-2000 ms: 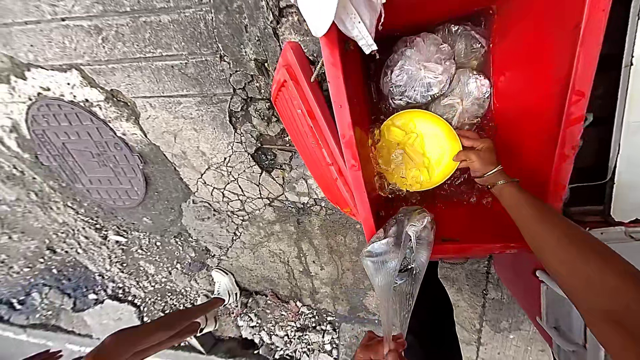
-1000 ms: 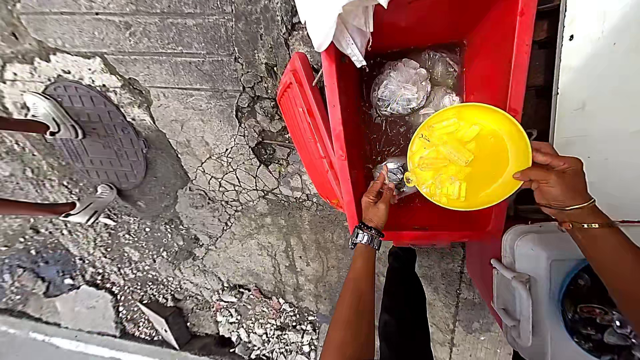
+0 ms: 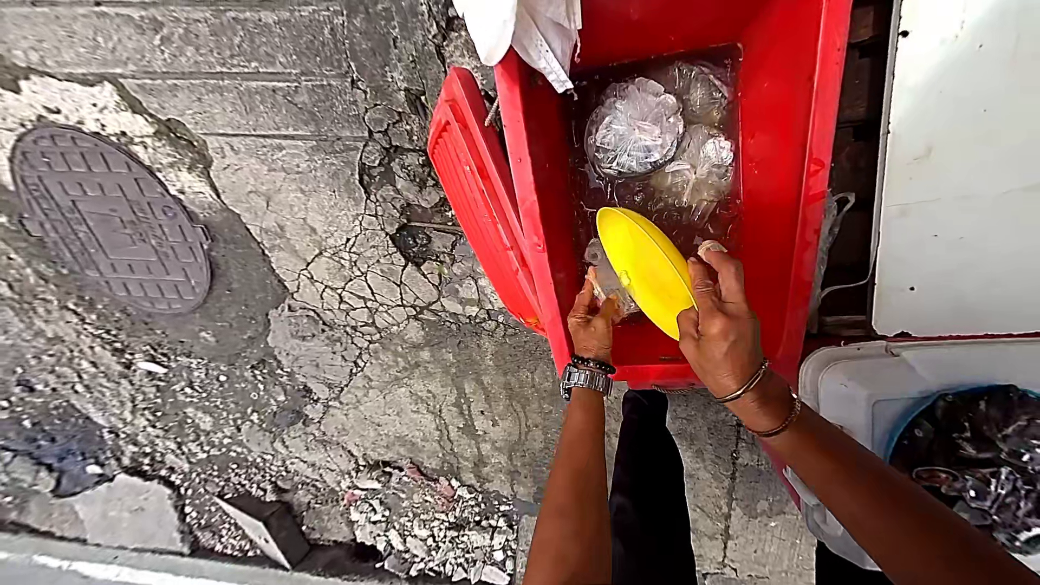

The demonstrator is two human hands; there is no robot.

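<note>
Both my hands are over the near end of a red plastic cooler box [image 3: 796, 187]. My right hand [image 3: 723, 325] grips the rim of a yellow plastic bowl [image 3: 646, 268], which is tilted steeply to the left. My left hand [image 3: 593, 321] holds the opening of a clear plastic bag [image 3: 600, 264] beside the bowl's lower edge; the bowl hides part of the bag. Farther up in the box, several filled clear plastic bags [image 3: 634, 130] lie in dark, wet contents.
A red lid [image 3: 479, 195] leans against the box's left side, and white cloth [image 3: 544, 32] hangs over its far left corner. At right are a white panel [image 3: 959, 162] and a whitish cooler [image 3: 853, 374] holding a dark-filled round container. Cracked concrete with a manhole cover [image 3: 114, 219] lies left.
The yellow bowl, held level with yellowish pieces and liquid a second ago, has moved left and tipped over beside the bag. The passer-by's legs near the manhole cover are gone from view.
</note>
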